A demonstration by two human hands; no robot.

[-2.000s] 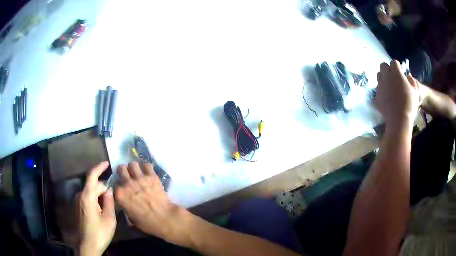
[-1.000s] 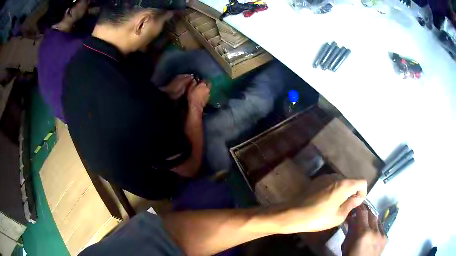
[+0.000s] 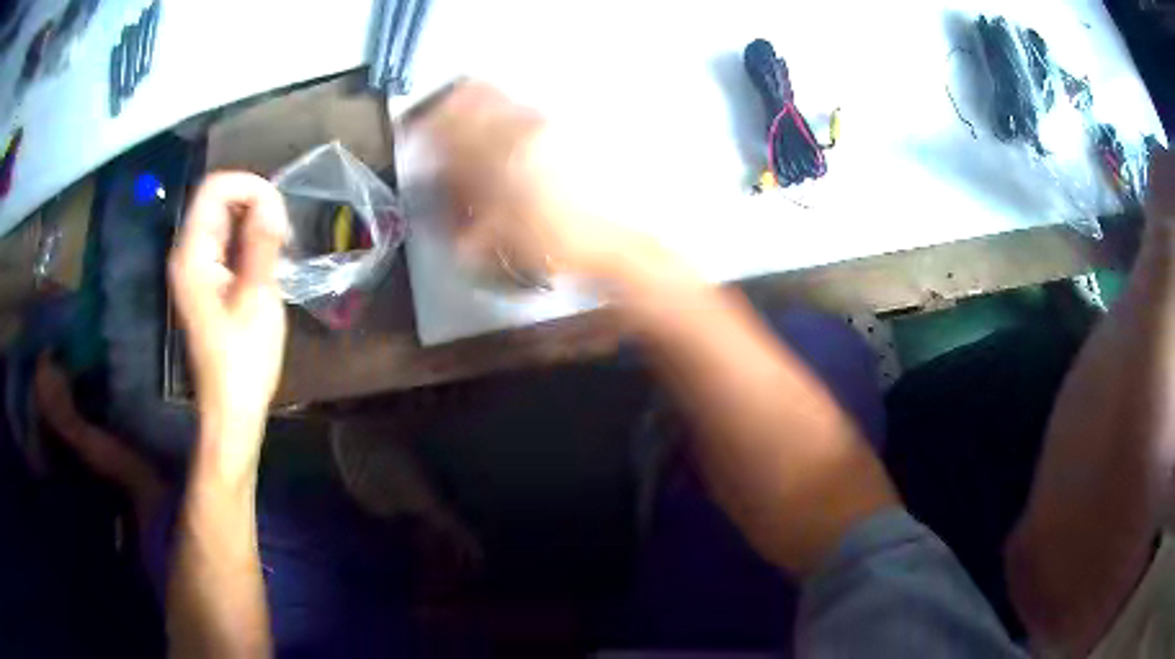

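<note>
My left hand (image 3: 232, 245) is at the left with its fingertips closed on the edge of a clear polybag (image 3: 309, 277). A yellow plug and red parts show in the bag, above the brown box. My right hand (image 3: 496, 180) is strongly blurred over the table's near left corner. Something thin and shiny shows under its fingers; I cannot tell what it is or whether the hand holds it.
A coiled black cable (image 3: 789, 122) with red wire and yellow plugs lies on the white table (image 3: 593, 116). Grey-black sticks (image 3: 133, 58) lie at upper left. Dark cable hanks (image 3: 1012, 84) lie at upper right. Another person's forearm (image 3: 1108, 425) is at the right.
The view swung left to a seated person and boxes, then back to the table. My left hand, empty two seconds ago, now holds the bag. My right hand has moved up over the tabletop.
</note>
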